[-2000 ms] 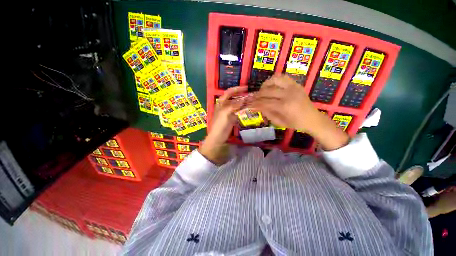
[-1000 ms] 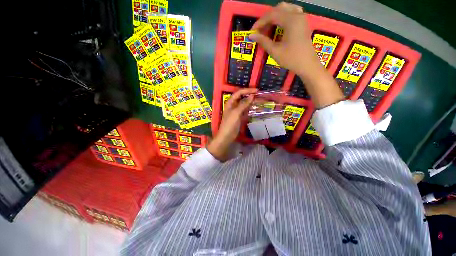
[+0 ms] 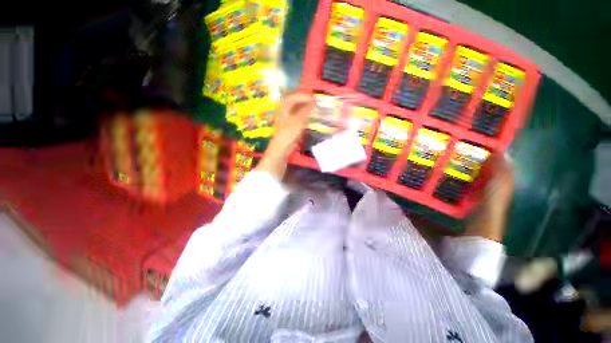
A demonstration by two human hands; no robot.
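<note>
The red phone tray (image 3: 409,117) lies in front of me, slightly tilted. Its keypad phones (image 3: 419,70) stand in two rows, with yellow labels on their screens. My left hand (image 3: 293,120) is at the tray's left edge and holds the clear and whitish release liner (image 3: 340,151) over the lower-left phones. Whether it also grips the tray rim is unclear. My right hand (image 3: 494,194) is blurred at the tray's lower right corner, with its fingers around the edge.
Loose yellow label sheets (image 3: 245,63) overlap left of the tray on the green bench (image 3: 559,141). Red trays with labelled phones (image 3: 144,157) are stacked at lower left. A dark case is at the far left. A pale rail curves behind the tray.
My right hand has moved from the top-left phone to the tray's lower right corner. That phone's label now lies on its screen. My left hand has moved to the tray's left edge. The view has shifted and blurred.
</note>
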